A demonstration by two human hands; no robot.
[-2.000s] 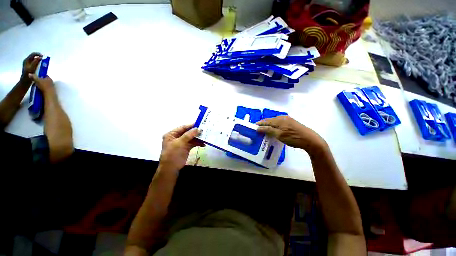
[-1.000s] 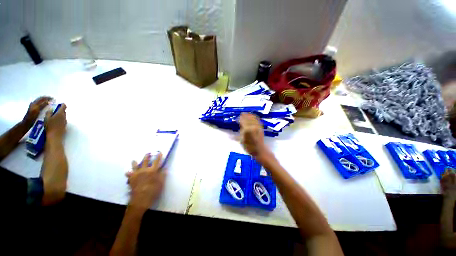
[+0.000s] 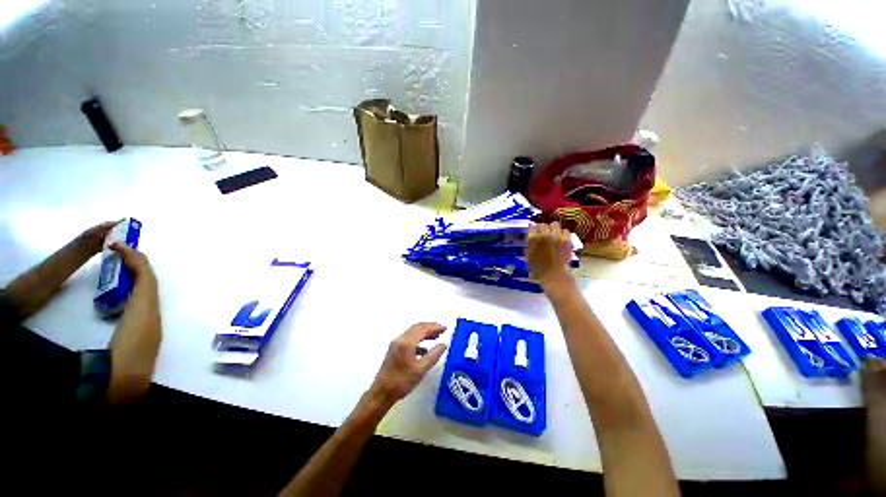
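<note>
Two blue insert trays (image 3: 468, 374) lie side by side in front of me, each with a white plug piece at the far end and a white cable coil at the near end. My left hand (image 3: 413, 359) is open and empty just left of them, above the table. My right hand (image 3: 550, 254) is at the right side of the fanned stack of empty boxes (image 3: 476, 248); its fingers are bent over the cartons, and whether it grips one is hidden. A retail box (image 3: 264, 313) lies at the left, its near end flap open.
Another person's hands (image 3: 136, 262) hold a box at far left. More blue trays (image 3: 688, 332) lie at right, with a grey cable pile (image 3: 787, 228) beyond. A red bag (image 3: 597, 199), dark bottle (image 3: 521, 175), brown paper bag (image 3: 400, 150) and black flat object (image 3: 246, 180) stand or lie behind.
The retail box went from both hands to the table at left. My left hand let it go and moved right towards the trays. My right hand moved to the carton stack. The view tilted up.
</note>
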